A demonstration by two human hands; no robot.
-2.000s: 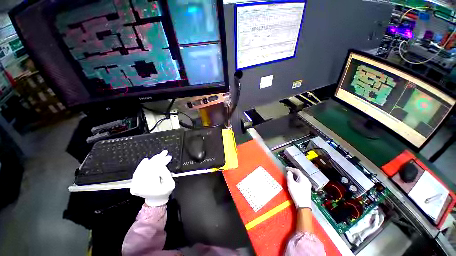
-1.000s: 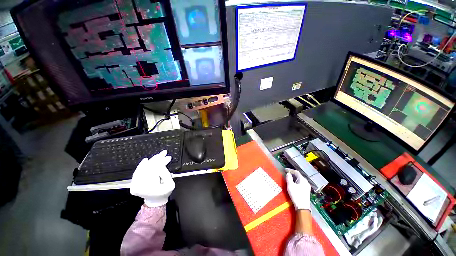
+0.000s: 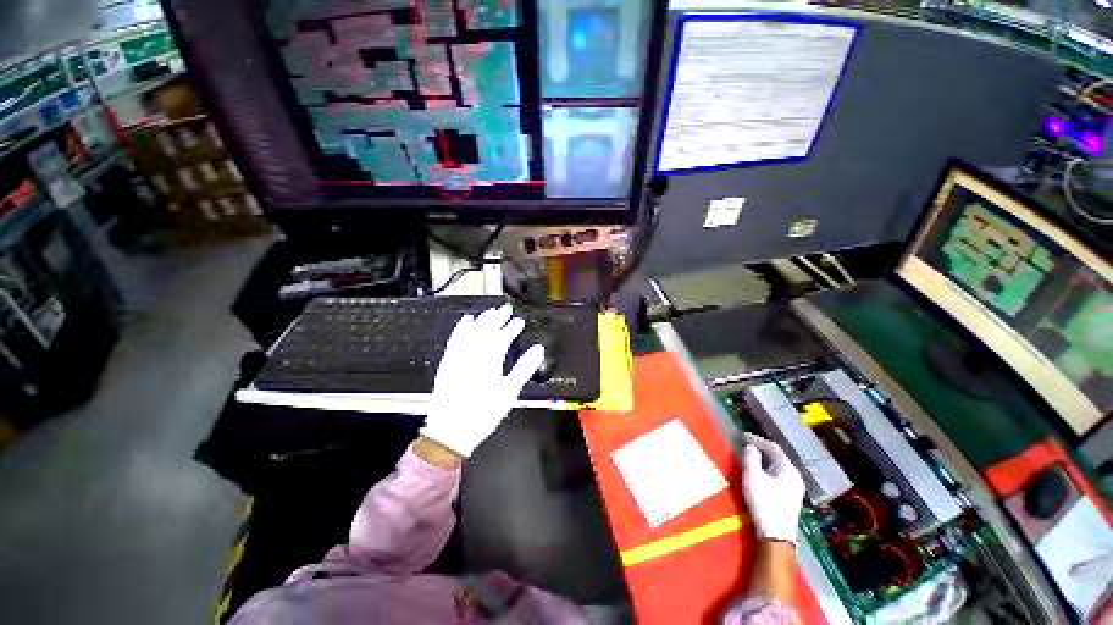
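My left hand (image 3: 477,381), in a white glove, lies at the right end of the black keyboard (image 3: 366,344), fingers apart. It partly covers the black mouse (image 3: 538,359); whether it grips the mouse is unclear. My right hand (image 3: 773,491), also gloved, rests at the left edge of the green circuit board (image 3: 842,574), its fingers curled near the board's edge; its grip cannot be made out. The board carries silver heat sinks (image 3: 799,442), a yellow block and dark-red coils. The large inspection monitor (image 3: 415,110) shows a teal-red board image.
A red mat (image 3: 684,586) with a white label sheet (image 3: 669,473) lies between keyboard and board. A second monitor (image 3: 1013,281) stands beyond the rails. A white glove (image 3: 918,603) lies by the board's near end. Another mouse (image 3: 1046,491) sits on a red pad at right.
My left hand has moved right and forward from the keyboard's front edge to the mouse area, its fingers spreading. My right hand stays by the board. The camera view has turned left.
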